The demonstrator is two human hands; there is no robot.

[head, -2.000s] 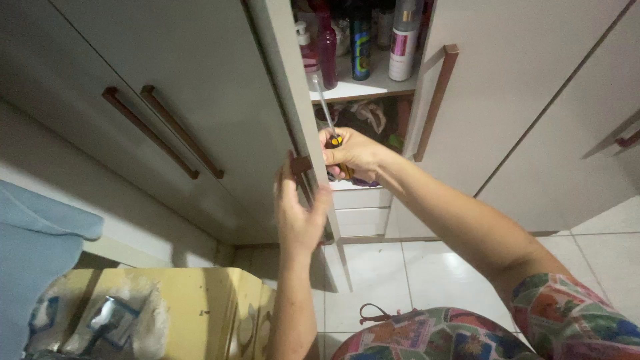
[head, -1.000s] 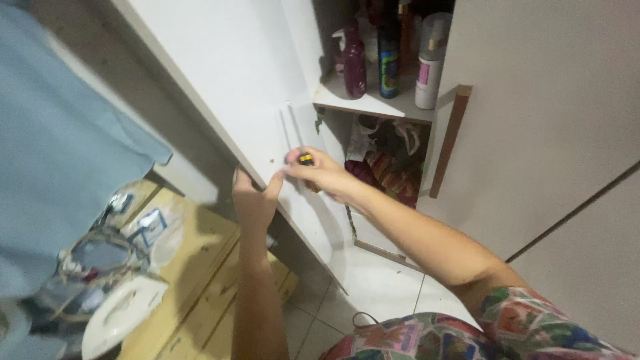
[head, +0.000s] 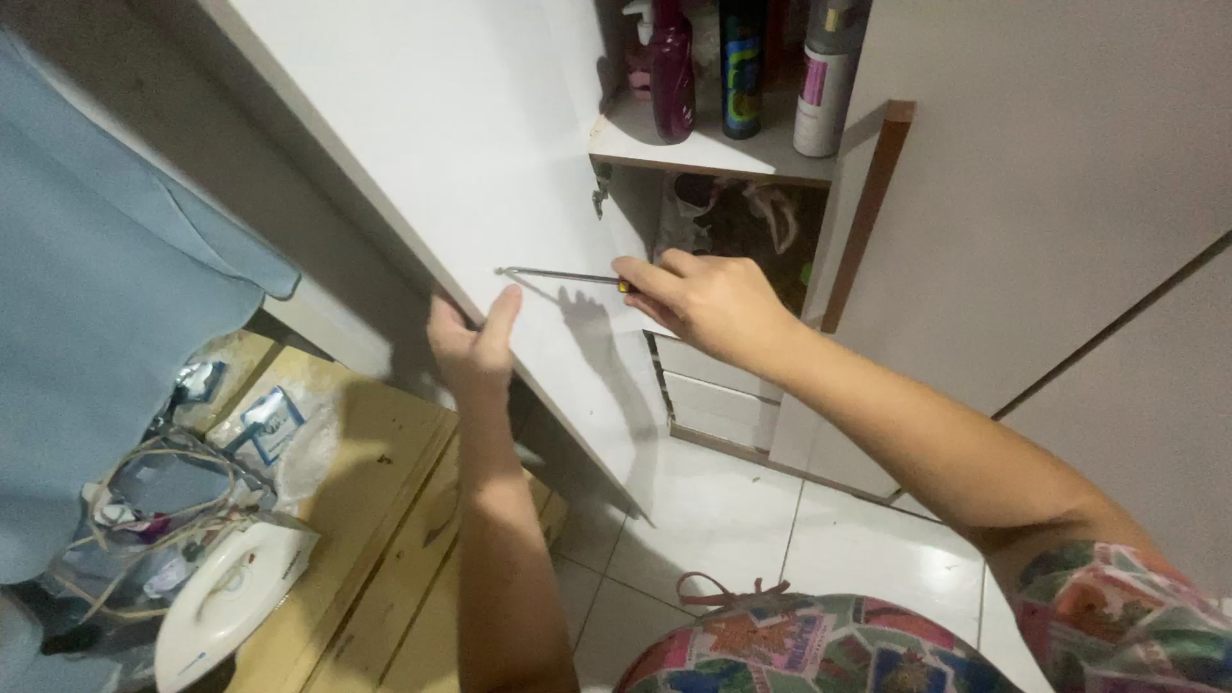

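Note:
My right hand (head: 707,298) holds a screwdriver (head: 568,276) by its handle, mostly hidden in the fingers, with a bit of yellow showing. The shaft points left, and its tip meets a small screw (head: 500,272) on the inner face of the open white cabinet door (head: 414,125). With the thumb on the inner face and the fingers behind the edge, my left hand (head: 476,342) grips the door just below the screw. A metal hinge (head: 601,191) shows on the cabinet's side.
Bottles, one of them purple (head: 673,82), stand on a cabinet shelf (head: 712,159) above clothes. The neighbouring door has a brown handle (head: 866,217). At lower left, a clothes iron (head: 231,602) and cords lie by a yellow wooden surface (head: 356,481). A blue cloth (head: 106,289) hangs at left.
The door has swung wider since the earliest frame, showing its inner face. My left hand has moved from the handle area to the door's edge. The view has shifted.

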